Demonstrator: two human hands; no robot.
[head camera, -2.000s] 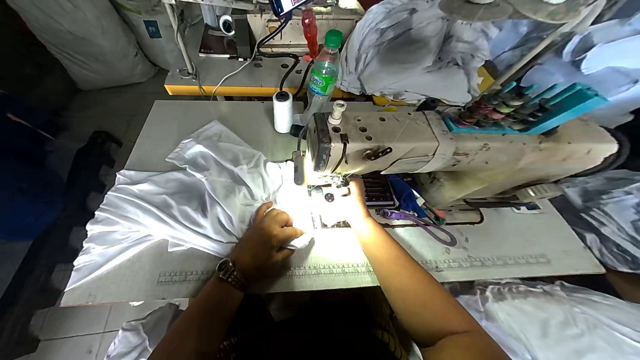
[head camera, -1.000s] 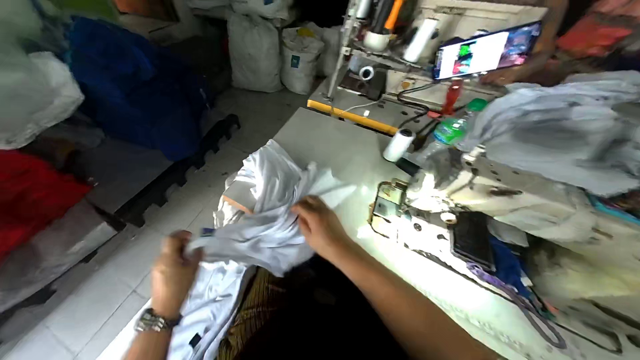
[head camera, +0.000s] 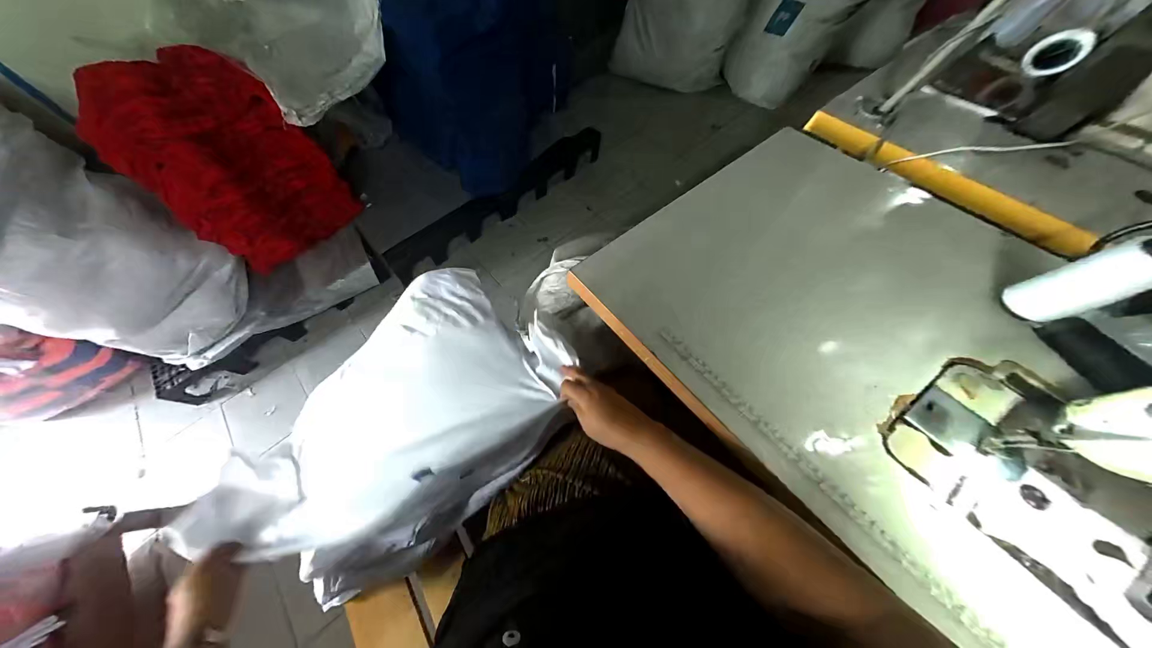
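Note:
White fabric (head camera: 405, 405) is spread over a pile beside my lap, left of the sewing table. My right hand (head camera: 598, 405) pinches its right edge near the table's front edge. My left hand (head camera: 211, 580), blurred by motion, is at the cloth's lower left end; its fingers seem to hold that end, though the grip is not clear. At the right is the sewing machine's needle plate (head camera: 1017, 495), brightly lit, with part of the machine cut off by the view.
The grey sewing table (head camera: 792, 261) fills the right side, with a white thread cone (head camera: 1080, 279) on it. Red cloth (head camera: 216, 153) lies on grey sacks at the left. A black plastic edging (head camera: 495, 211) runs along the tiled floor. A wooden bench (head camera: 387, 616) is below.
My hands have gone from the machine to the pile at the left, and the white cloth that lay on the table is no longer there. The view has swung far left.

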